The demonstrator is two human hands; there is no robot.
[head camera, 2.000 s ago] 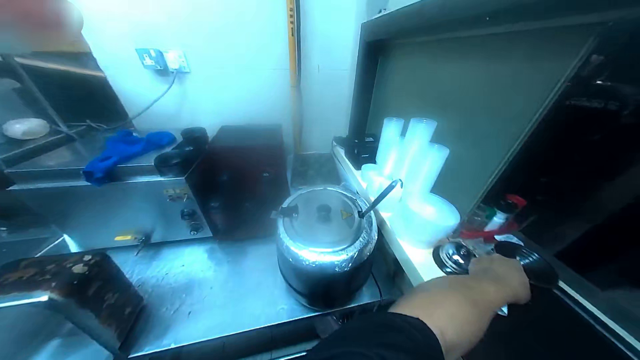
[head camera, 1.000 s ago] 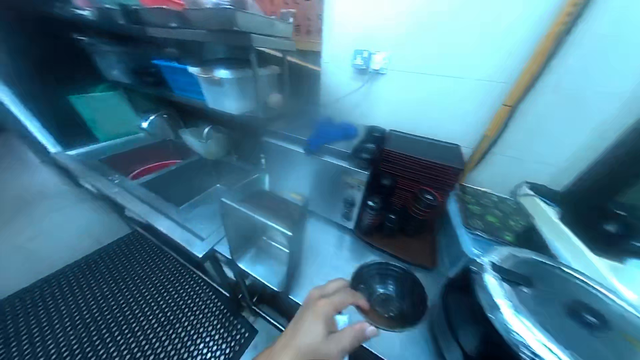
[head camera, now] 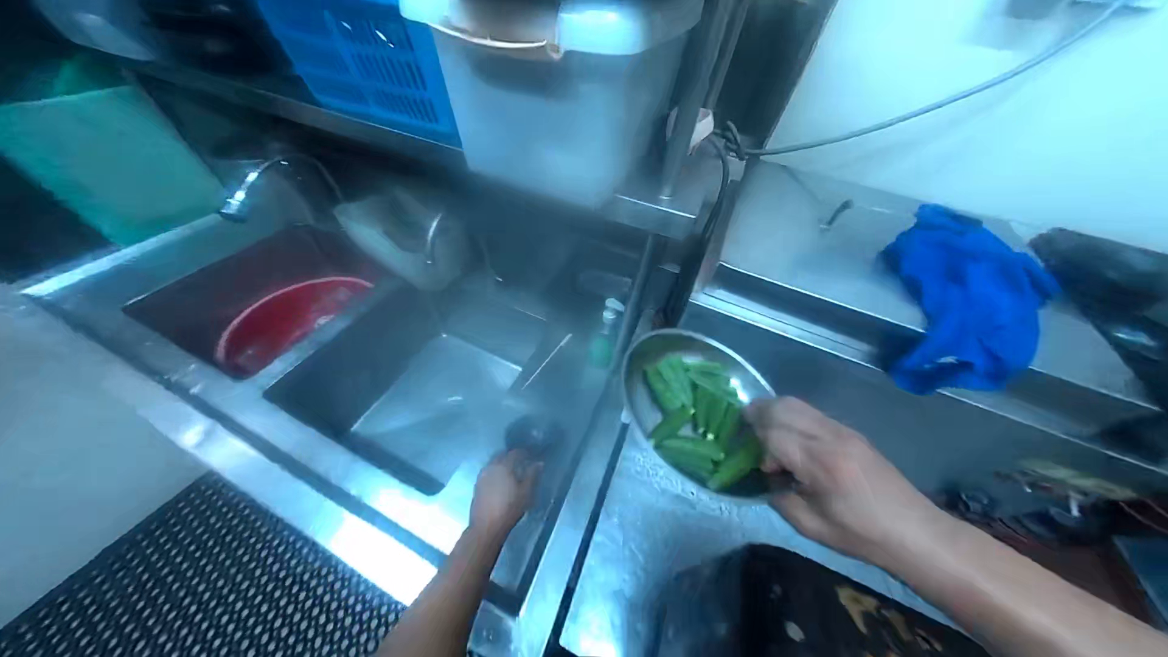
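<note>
My right hand (head camera: 812, 465) grips the rim of a round metal bowl (head camera: 639, 342) that holds cut green vegetable pieces (head camera: 698, 415), which look like okra. The bowl is over the steel counter beside the sink. My left hand (head camera: 506, 488), lower and to the left, has its fingers on a small dark round object (head camera: 532, 436), blurred, at the right part of the sink unit. What that object is cannot be made out for certain.
A two-basin steel sink (head camera: 438, 392) lies left, a red basin (head camera: 292, 315) in its far compartment. A soap bottle (head camera: 604, 338) stands behind the bowl. Blue cloth (head camera: 972, 292) lies on the steel appliance. A stained dark box (head camera: 803, 611) is in front. Overhead, a shelf holds a white tub (head camera: 566, 100).
The view has swung left to the sink. One second ago a hand held a black bowl over the counter; now my right hand holds a metal bowl of green vegetables and my left hand is in view.
</note>
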